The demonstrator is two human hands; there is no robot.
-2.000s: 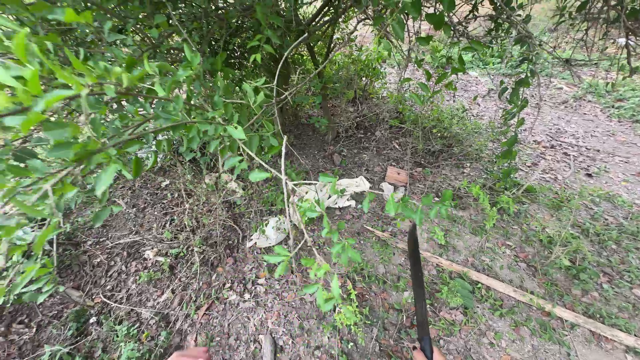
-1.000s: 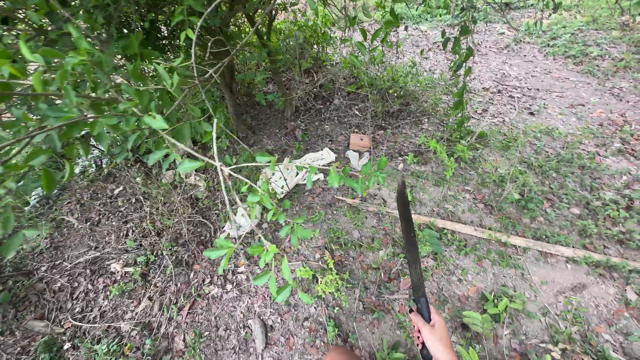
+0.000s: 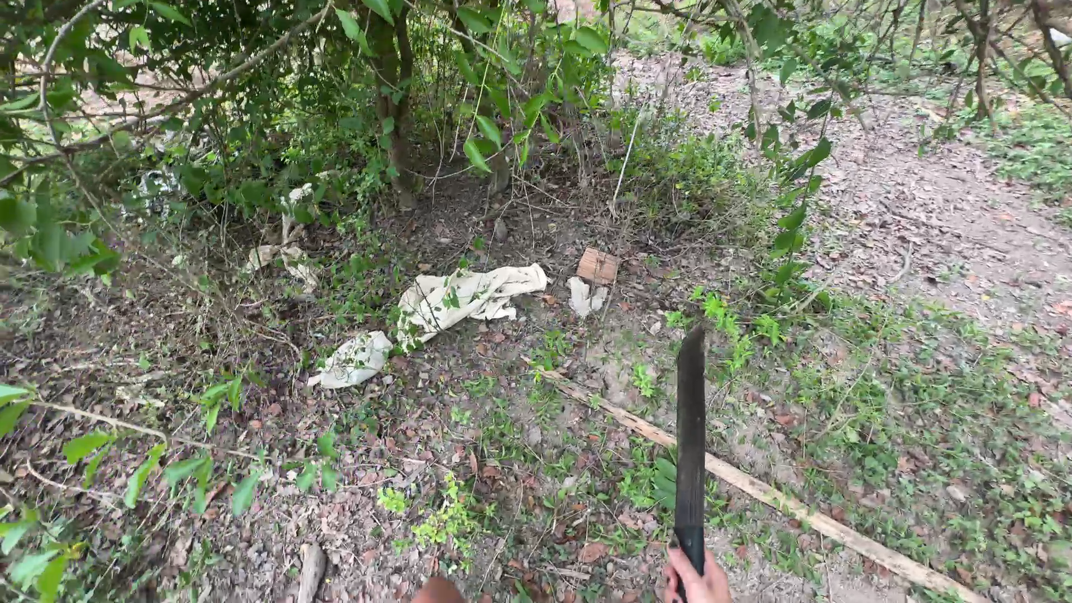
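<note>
My right hand (image 3: pixel 699 578), at the bottom edge right of centre, is closed around the black handle of a machete (image 3: pixel 691 427). The dark blade points up and away, in front of a long pale wooden pole (image 3: pixel 779 501) on the ground. My left hand is out of sight. A bit of bare skin (image 3: pixel 438 590) shows at the bottom edge; which body part it is cannot be told. Beyond the blade lie a crumpled off-white cloth (image 3: pixel 469 297), a smaller whitish piece (image 3: pixel 355 360) and a reddish block (image 3: pixel 598 265) with a pale scrap (image 3: pixel 585 296) beside it.
Leafy shrubs with thin trunks (image 3: pixel 394 100) stand ahead and to the left. A bare branch (image 3: pixel 176 105) crosses the upper left, and a leafy twig (image 3: pixel 142 431) reaches in at lower left. Vines (image 3: pixel 791 226) hang at the right. A short piece of wood (image 3: pixel 311 573) lies near the bottom.
The leafy branch that crossed the middle of the view in front of the cloth is no longer there. My right hand still holds the machete upright. The view has shifted somewhat.
</note>
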